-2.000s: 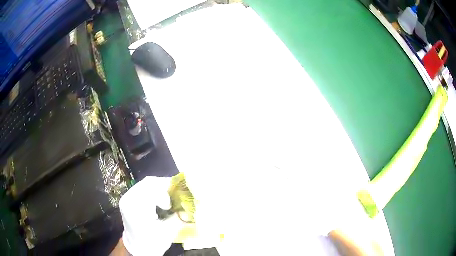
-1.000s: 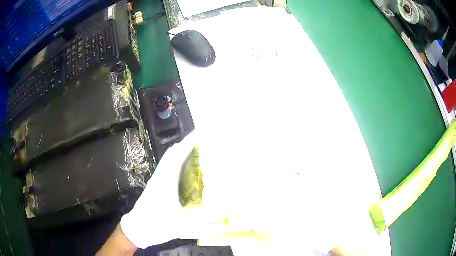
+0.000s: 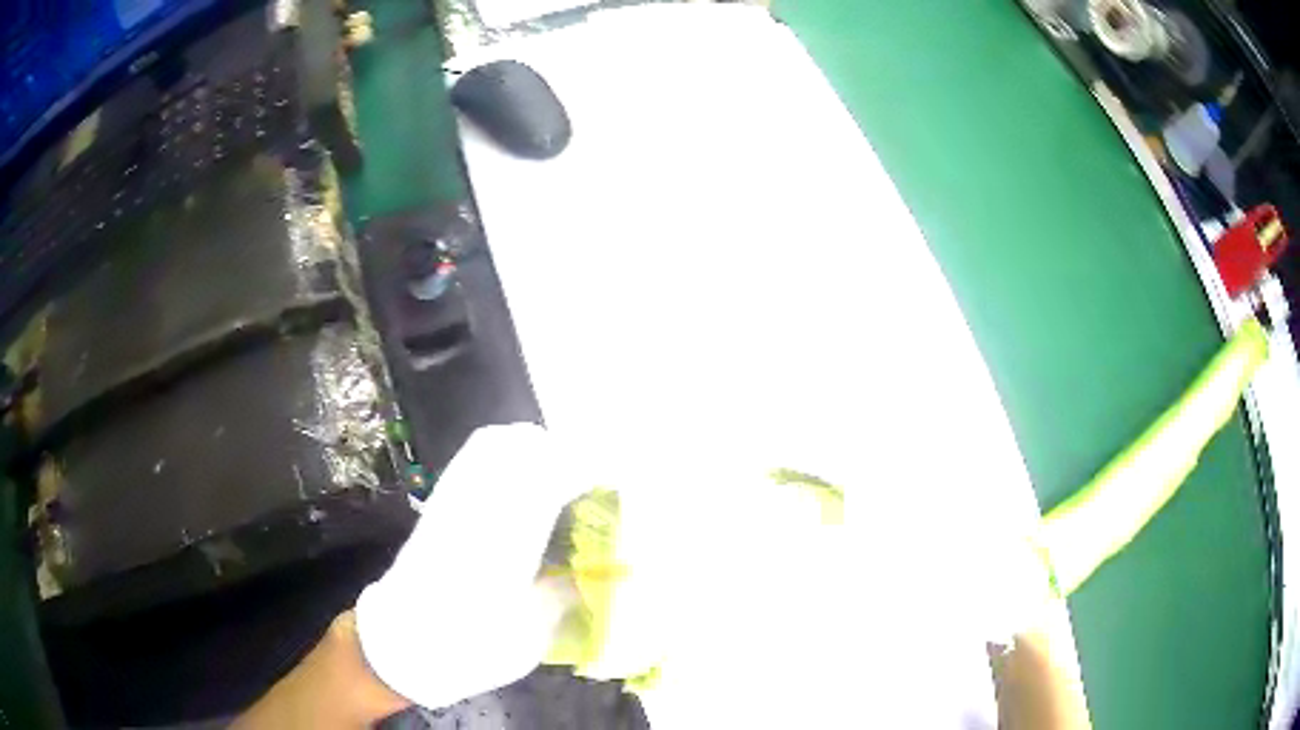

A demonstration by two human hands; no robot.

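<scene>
My left hand (image 3: 471, 571), in a white glove, is at the lower middle, beside the white bench's left edge. It holds a bundle of yellow-green slips (image 3: 596, 578) at its fingers. My right hand (image 3: 1038, 682) is at the bottom right; mostly its wrist shows, and the gloved part is washed out against the white bench. A curved yellow-green edge (image 3: 810, 489) shows between the hands; what it belongs to is unclear in the glare. Whether the right hand holds anything cannot be told.
The white bench (image 3: 684, 214) bears a black mouse (image 3: 513, 109). Dark taped test bays (image 3: 200, 414), a keyboard (image 3: 200, 136) and an output socket (image 3: 432, 271) are left. A green belt (image 3: 984, 200) runs right, crossed by a bright green-yellow strip (image 3: 1162, 456). A red holder (image 3: 1250, 251) is beyond.
The view has shifted. The slips at my left hand look more spread, and a curved yellow-green edge now shows between the hands. More of my right wrist is visible.
</scene>
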